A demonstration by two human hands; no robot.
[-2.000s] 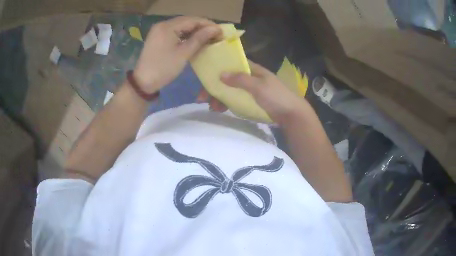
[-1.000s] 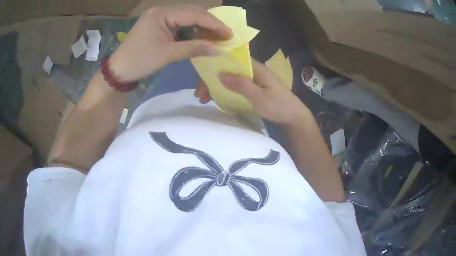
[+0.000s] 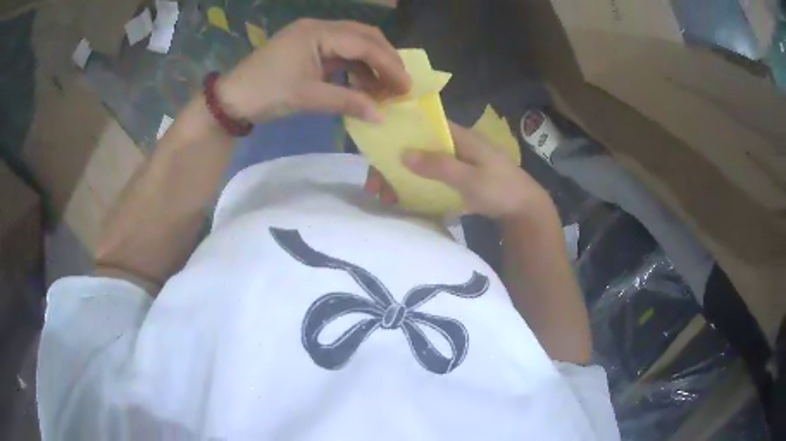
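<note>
A folded stack of pale yellow label sheets [image 3: 401,146] is held in front of my white shirt. My right hand [image 3: 474,172] is shut on its right side, with the thumb on the near face and other fingers behind it. My left hand [image 3: 327,73], with a red bead bracelet at the wrist, has its thumb and index fingertips on the upper left edge. A pointed yellow flap [image 3: 431,79] sticks out at the top. Another yellow piece [image 3: 497,133] shows behind my right hand. Label print cannot be made out.
White paper scraps [image 3: 162,27] and small yellow scraps [image 3: 218,18] lie on the green floor at upper left. Brown cardboard [image 3: 638,95] fills the upper right. A person's shoe [image 3: 539,136] and grey trouser leg show at right, above shiny clear plastic [image 3: 638,293] over dark material.
Since two seconds ago, the top of the yellow stack has opened into a larger raised flap. My left fingers have spread from a close pinch at the top edge to a wider hold.
</note>
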